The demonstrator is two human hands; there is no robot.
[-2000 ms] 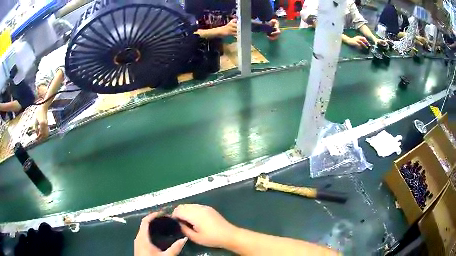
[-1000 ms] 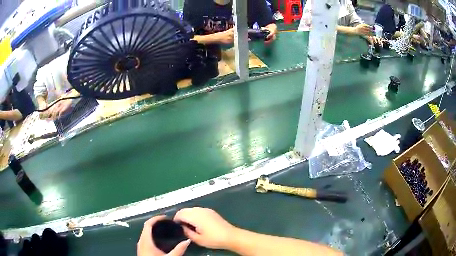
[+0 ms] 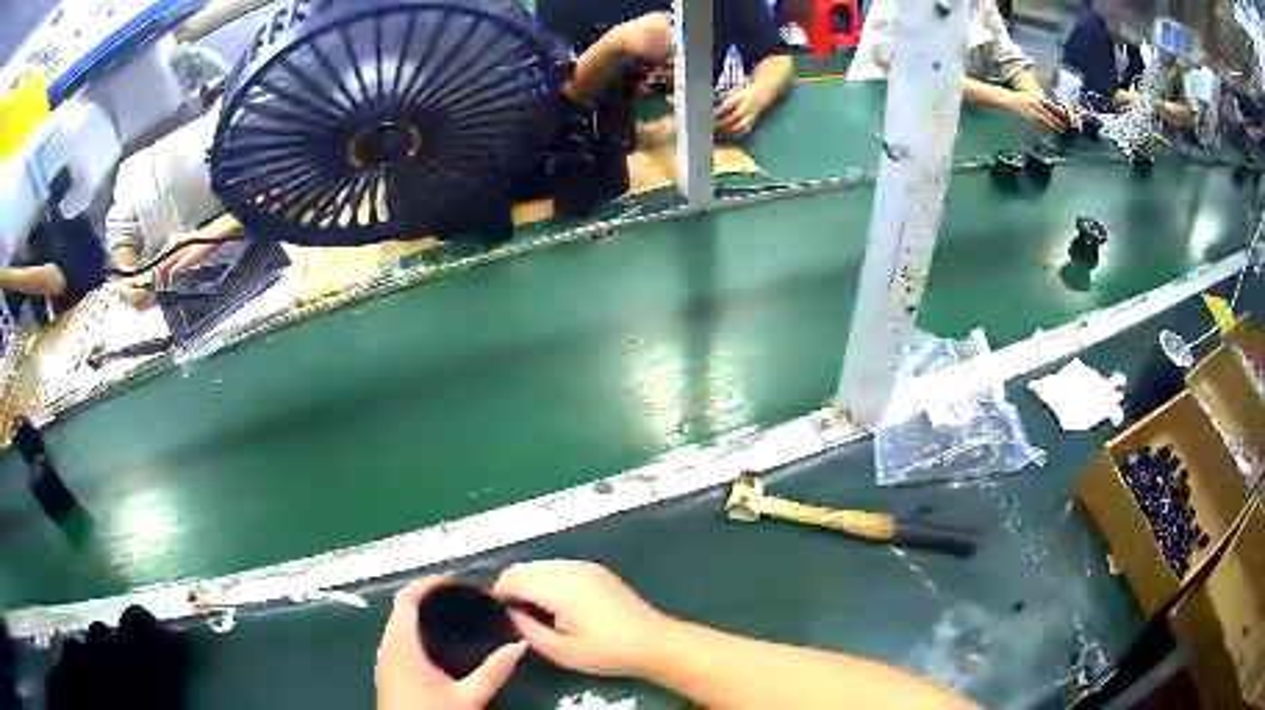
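Note:
A black cylindrical unit (image 3: 463,630) is held between my two hands at the bottom centre, its round end facing up. My left hand (image 3: 411,666) wraps its left side, the thumb at the front. My right hand (image 3: 576,610) grips its right side with bent fingers. Both hands are bare. The inside of the unit is too dark to make out, and its lower part is hidden by my hands.
A hammer (image 3: 849,519), clear bag (image 3: 952,416), white rag (image 3: 1078,397) and open carton of small parts (image 3: 1163,506) lie right. Black sleeves (image 3: 118,666) are heaped left. Beyond the white rail (image 3: 555,513) runs the green belt (image 3: 527,375); a fan (image 3: 389,139) hangs above.
The black piece at the belt's far left has moved further left. My hands keep hold of the unit, with slight finger shifts. A small white scrap now shows below my right hand.

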